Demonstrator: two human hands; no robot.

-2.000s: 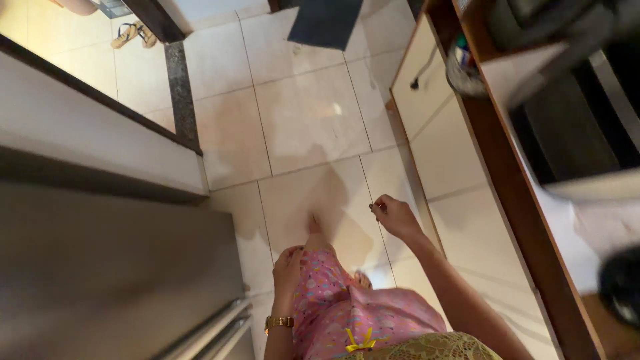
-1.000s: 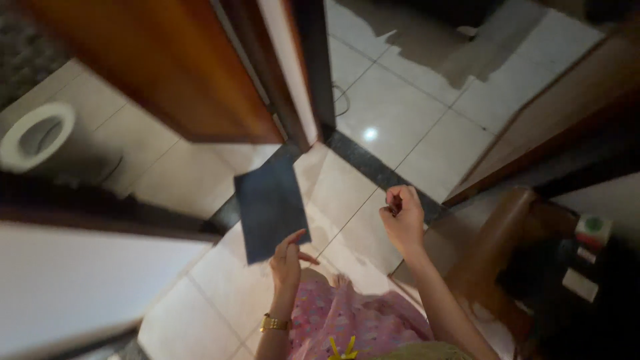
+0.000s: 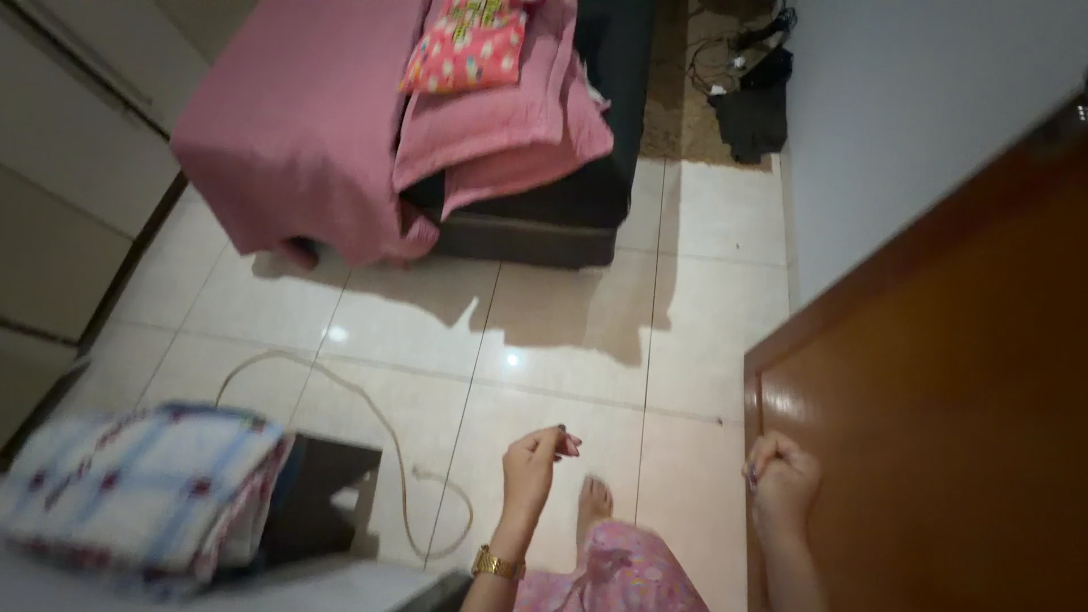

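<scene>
My left hand (image 3: 537, 459) hangs over the tiled floor at the lower middle, fingers loosely bent, with nothing visible in it; a gold wristwatch (image 3: 498, 564) is on that wrist. To the right, my right hand (image 3: 784, 476) is curled closed in front of the edge of a brown wooden door (image 3: 926, 442). Whether something small lies inside its fingers cannot be made out. Below and between the hands show a bare foot (image 3: 595, 501) and pink patterned clothing (image 3: 637, 569).
Ahead stands a bed with a dark base (image 3: 527, 238), pink bedding (image 3: 314, 127) and a red patterned cloth item (image 3: 467, 51). A pale cable (image 3: 395, 442) curls across the floor. Folded checked fabric (image 3: 144, 484) lies lower left. Cabinets (image 3: 68, 144) line the left; cables and dark items (image 3: 752, 106) lie upper right.
The view has moved from a cabinet-lined passage, past a doorway with a dark mat, to a room with a bed. The right hand is now beside the wooden door.
</scene>
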